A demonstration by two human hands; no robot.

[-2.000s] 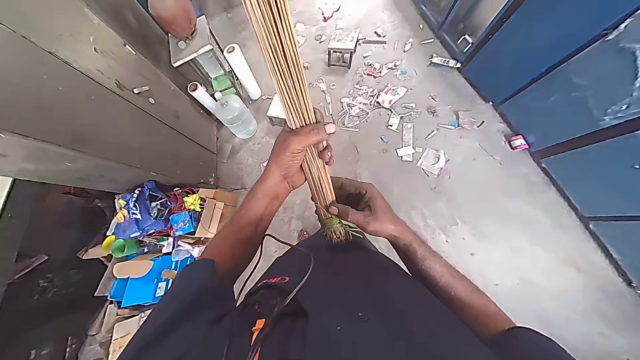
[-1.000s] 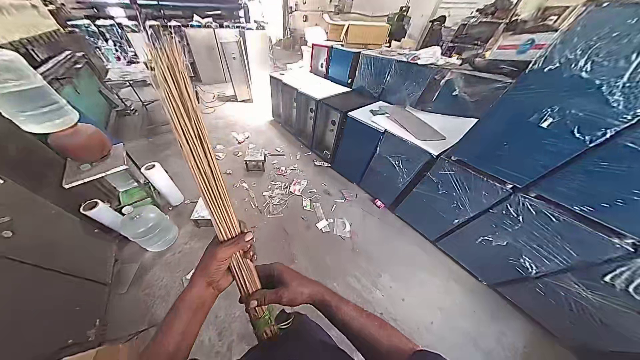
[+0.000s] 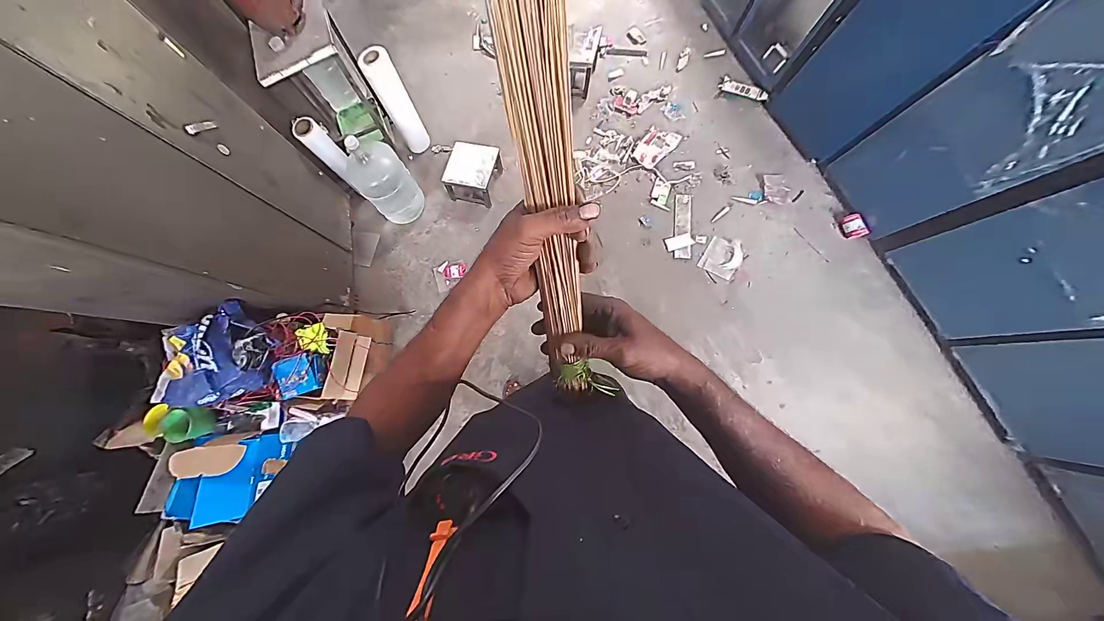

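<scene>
A long bundle of thin sticks, a stick broom (image 3: pixel 539 112), stands upright in front of my chest, its far end cut off by the top edge. Green binding (image 3: pixel 575 376) wraps its near end, close to my dark shirt. My left hand (image 3: pixel 539 250) is wrapped around the bundle, thumb across the front. Lower down, just above the binding, my right hand (image 3: pixel 617 338) grips the same bundle, its thumb on the sticks and its other fingers partly behind them.
Litter and paper scraps (image 3: pixel 655 147) lie on the concrete floor. Blue cabinets (image 3: pixel 992 216) line the right side, grey metal cabinets (image 3: pixel 172 155) the left. A large plastic bottle (image 3: pixel 385 181), white film rolls (image 3: pixel 395 99) and a small stool (image 3: pixel 472 166) stand ahead. Cardboard and bags (image 3: pixel 224 358) are heaped at lower left.
The view has tipped down since one second ago, when more of the room showed. Both hands keep their hold on the stick bundle.
</scene>
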